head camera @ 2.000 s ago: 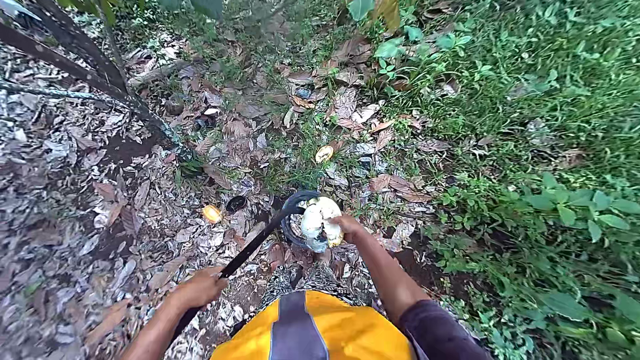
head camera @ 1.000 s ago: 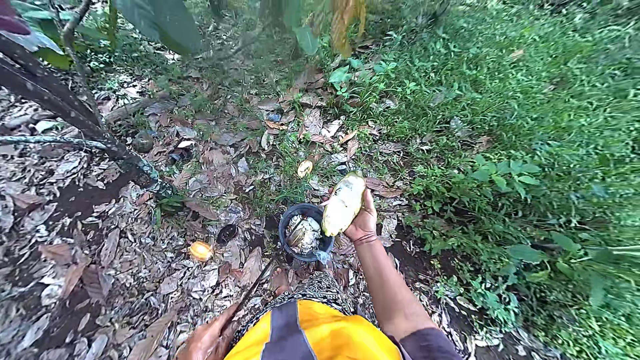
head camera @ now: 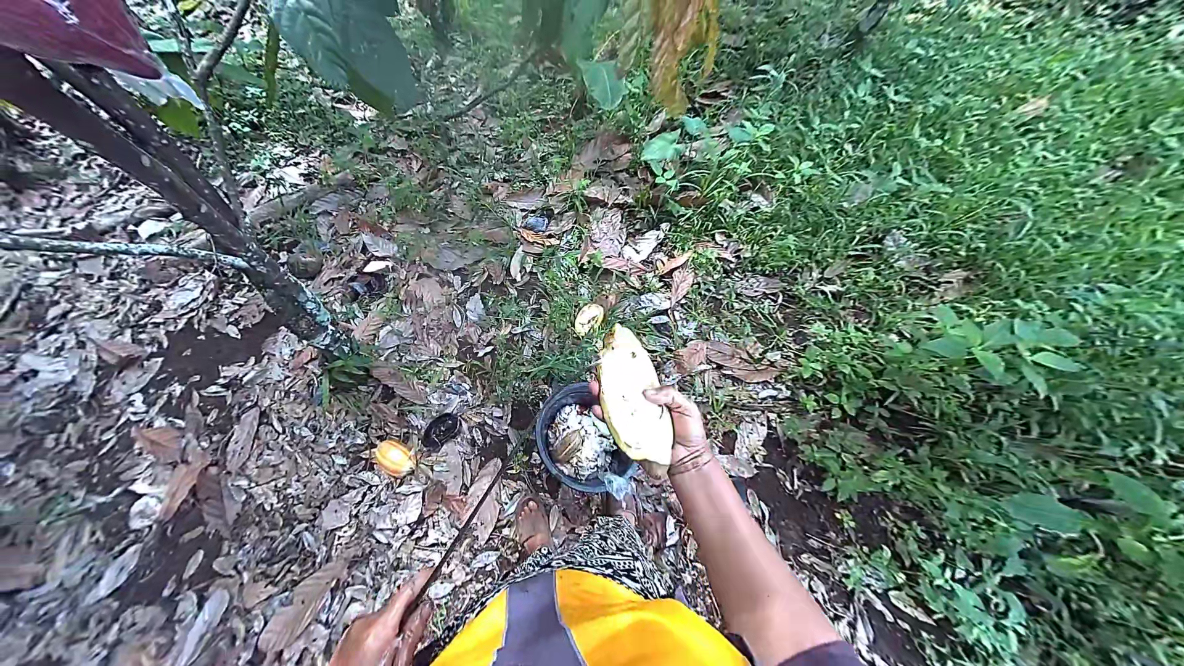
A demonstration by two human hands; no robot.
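My right hand [head camera: 683, 427] holds an opened cacao pod [head camera: 635, 396], its pale inner side facing up, just above the right rim of a black bucket [head camera: 548, 446]. Whitish pulpy cacao beans [head camera: 585, 440] lie inside the bucket, along with something brown. Low in the view, my left hand [head camera: 387, 629] is closed around a long dark blade [head camera: 470, 520], seen nearly edge-on, which points up toward the bucket. The handle is hidden in the fingers.
A slanting tree trunk [head camera: 199, 199] with a thin branch [head camera: 129, 248] rises at the left. A yellow-orange pod piece [head camera: 395, 458] and a pale one [head camera: 588, 319] lie on the leaf litter. Large leaves [head camera: 351, 51] hang at the top. Green undergrowth [head camera: 999, 370] fills the right side. My bare foot [head camera: 533, 525] is beside the bucket.
Two seconds ago the blade reached to the whitish contents at the bucket. My left hand has since drawn it back down, and the pod in my right hand has come into plain view.
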